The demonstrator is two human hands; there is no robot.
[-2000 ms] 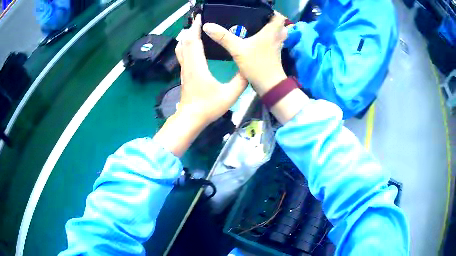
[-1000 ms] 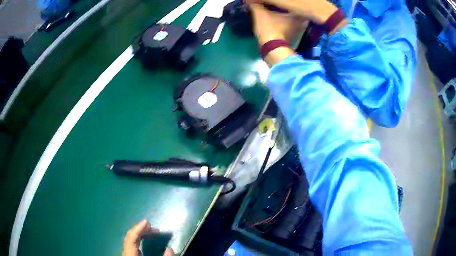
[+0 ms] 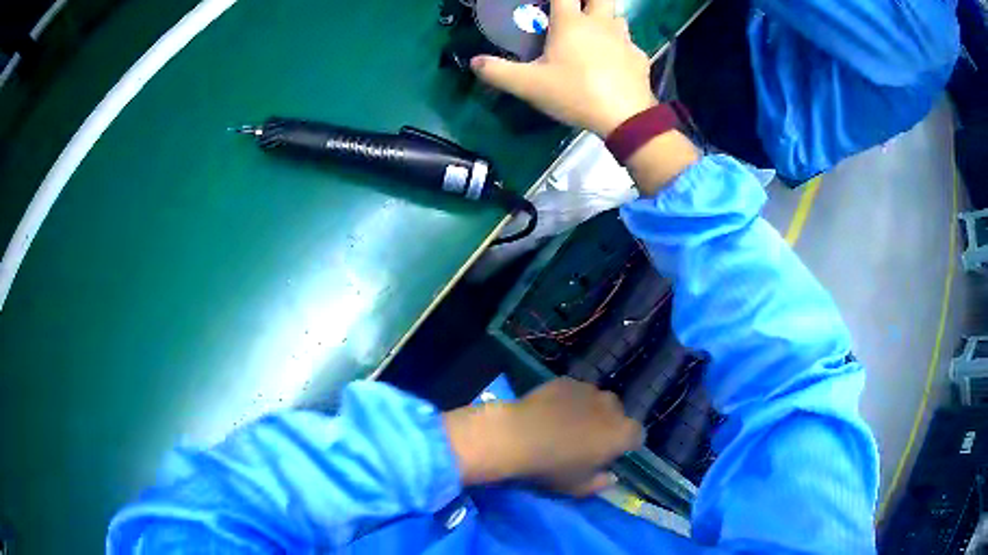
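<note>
A black fan unit with a grey round top and white-and-blue label lies on the green bench at the top edge, partly cut off. My right hand, with a maroon band at the wrist, is over its right side, thumb and fingers spread around it; the fingertips are partly cut off. My left hand is blurred, with curled fingers, low in front of me at the near edge of the blower crate. Whether it holds anything is hidden. The black electric screwdriver lies on the bench, bit pointing left.
The dark green crate beside the bench holds rows of black blowers with reddish wires. A crumpled clear plastic bag lies at the bench edge. Another person's blue sleeve is at the upper right. The screwdriver's cord curls over the bench edge.
The view has tilted down. My right hand has come back from the far side onto the fan unit, which sits farther right of the screwdriver. My left hand has moved from the bench to the crate.
</note>
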